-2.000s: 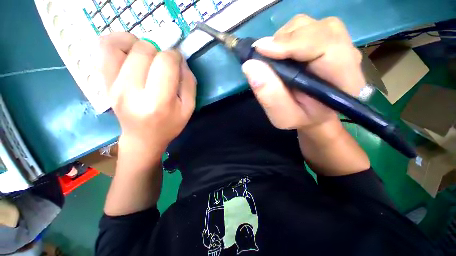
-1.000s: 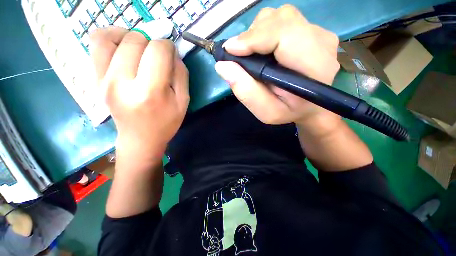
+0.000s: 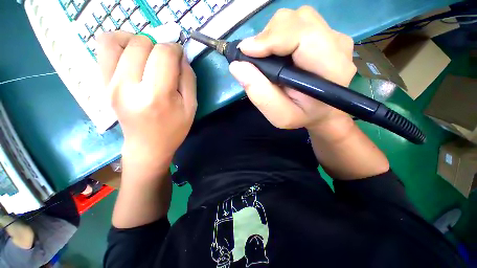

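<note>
My right hand [image 3: 298,68] is closed around the black handle of the soldering iron [image 3: 324,91]. Its metal tip points left and meets the lower edge of the green-edged PCB panel [image 3: 125,14]. The panel lies on the white tray [image 3: 68,73]. My left hand [image 3: 151,94] is a fist at the panel's lower edge, its fingertips beside the iron's tip, with a green band on one finger. A thin pale strand, which looks like solder wire [image 3: 31,77], runs off to the left from behind the fist. What its fingertips pinch is hidden.
The trays lie on a blue-green bench mat [image 3: 225,84]. Another loaded tray [image 3: 21,172] is at the left edge. Cardboard boxes [image 3: 418,65] stand on the green floor at right. A red stool [image 3: 94,198] and another person's arm [image 3: 18,233] are at lower left.
Since two seconds ago, the iron and my right hand have moved left and slightly up in view, and the panel has shifted. Over the last second, hardly anything has moved.
</note>
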